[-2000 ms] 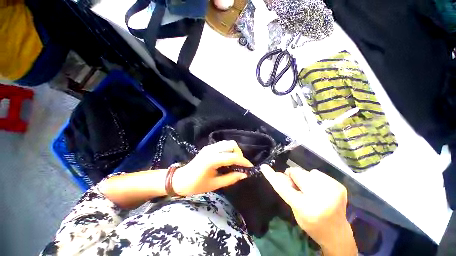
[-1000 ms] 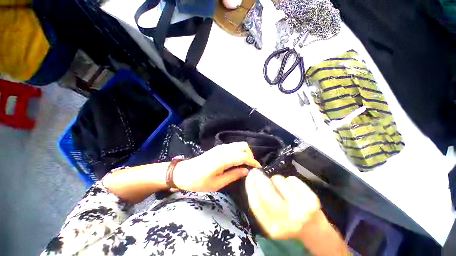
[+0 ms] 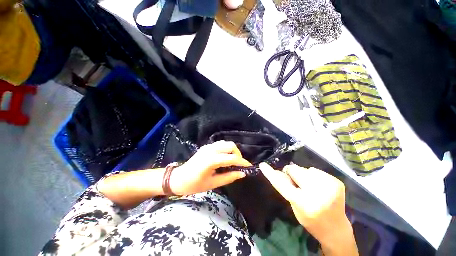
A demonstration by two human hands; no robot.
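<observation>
A black garment (image 3: 240, 192) lies over the lap, with a silvery dotted line along its edges. My left hand (image 3: 207, 170) pinches the garment's trimmed edge between thumb and fingers. My right hand (image 3: 312, 192) is just to the right, its thumb and forefinger at the same beaded trim (image 3: 252, 170). The right fingers are curled; whether they hold a needle or thread is too small to see. The trim runs on from the fingers up toward the table edge.
On the white table (image 3: 227, 72) lie black-handled scissors (image 3: 285, 73), a silver-grey chain heap (image 3: 317, 20), a striped yellow-green cloth (image 3: 352, 115), a brown card (image 3: 233, 19) and black cloth (image 3: 400, 65). Bag straps (image 3: 197, 42) hang over the edge. A blue basket (image 3: 64, 150) and red stool (image 3: 19, 107) stand left.
My right hand came in against my left fingers a second ago and has now moved back right, with its thumb on the trim. My left hand still pinches the edge, shifted slightly left.
</observation>
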